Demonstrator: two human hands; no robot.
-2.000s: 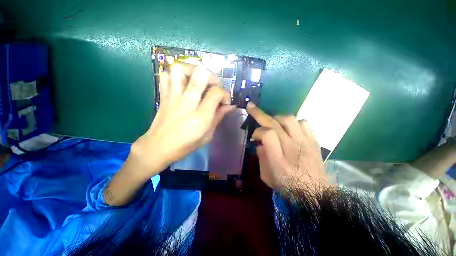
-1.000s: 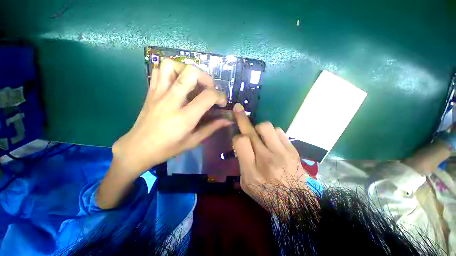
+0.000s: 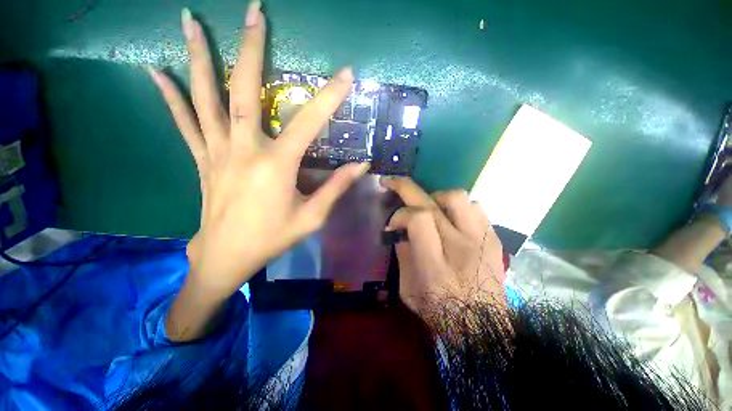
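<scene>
A half-assembled tablet lies on the green bench, its circuit board at the far end and a pale inner panel nearer me. My left hand is spread over the tablet's left part, thumb tip near the board's near edge. It covers part of the board. My right hand has its index fingertip at the panel's upper right, close to the left thumb. A small black adhesive piece is at its bent lower fingers. A white backing sheet with a dark end lies right of the tablet.
A dark blue box with pale labels stands at the left edge. A thin dark cord runs at lower left. Another person's arm and cream sleeve are at the right edge. Dark hair strands cross the bottom of the view.
My left hand has opened from bent, gathered fingers into a wide spread, uncovering more of the board. My right hand stays beside the tablet's right side, having shifted slightly.
</scene>
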